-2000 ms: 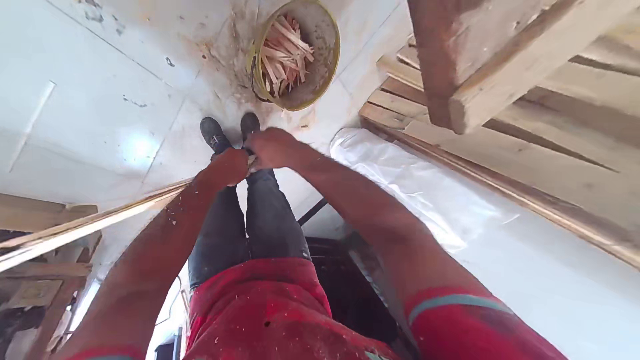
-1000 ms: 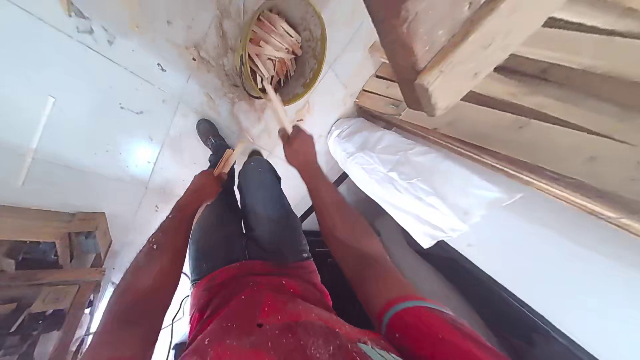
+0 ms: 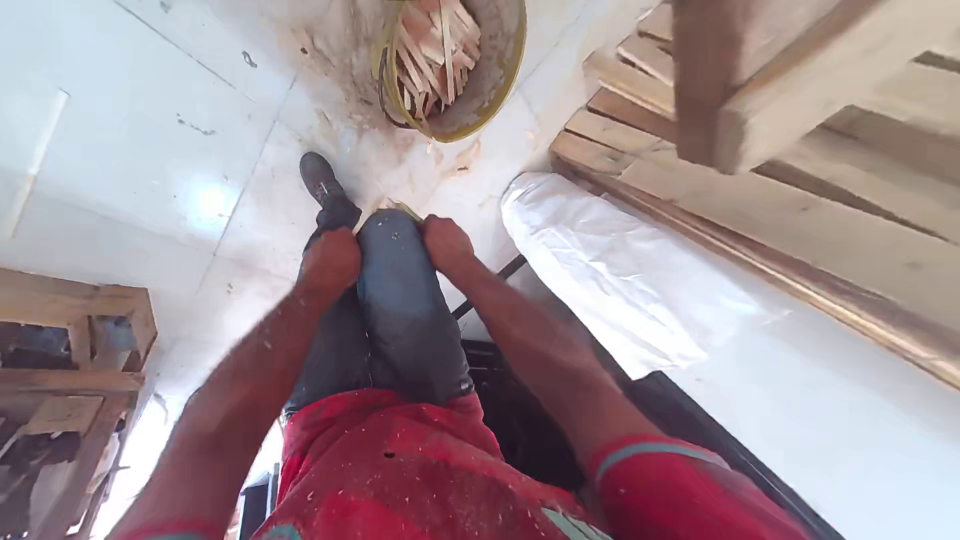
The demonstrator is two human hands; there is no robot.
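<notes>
My left hand and my right hand are closed on either side of my raised knee. Between them, thin wood strips bend or lie broken across the front of the knee, mostly hidden behind it; each hand grips an end. Beyond the knee, a bucket with a yellowish rim stands on the floor, holding many split wood pieces.
A slatted wooden pallet or frame with a thick beam fills the upper right. Beside it lies a white plastic sack. A wooden rack stands at the left. Wood debris litters the floor by the bucket.
Two seconds ago both hands were together on a long strip; one second ago they were apart with shorter pieces. Now the knee is raised and the hands hold wood against it.
</notes>
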